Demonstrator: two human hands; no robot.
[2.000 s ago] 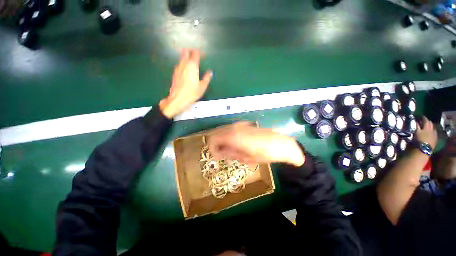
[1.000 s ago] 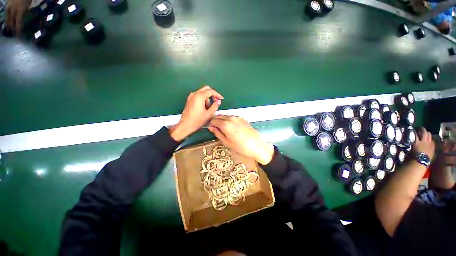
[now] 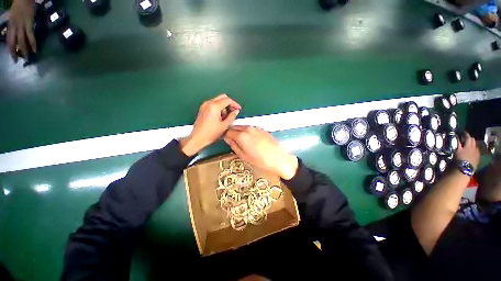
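Observation:
My left hand [image 3: 211, 122] is over the white strip [image 3: 93, 145], fingers curled, with a small dark thing partly showing between thumb and fingers. It may be a black unit, but the fingers hide most of it. My right hand [image 3: 257, 147] is just below and right of it, its fingertips close together near my left hand; what they hold, if anything, is hidden. The open cardboard box [image 3: 206, 217] lies below my hands. A loose heap of cream rings [image 3: 241, 198] lies in it.
Black round units [image 3: 414, 137] stand in a dense cluster at right, beside a neighbour's arm [image 3: 446, 192]. More units [image 3: 147, 6] stand on the green belt [image 3: 285, 66]. Another person's hand [image 3: 21, 33] reaches among units at upper left.
Two seconds ago my hands were apart, the left over the belt and the right over the box. They came together and have stayed nearly still since. Far units have shifted left.

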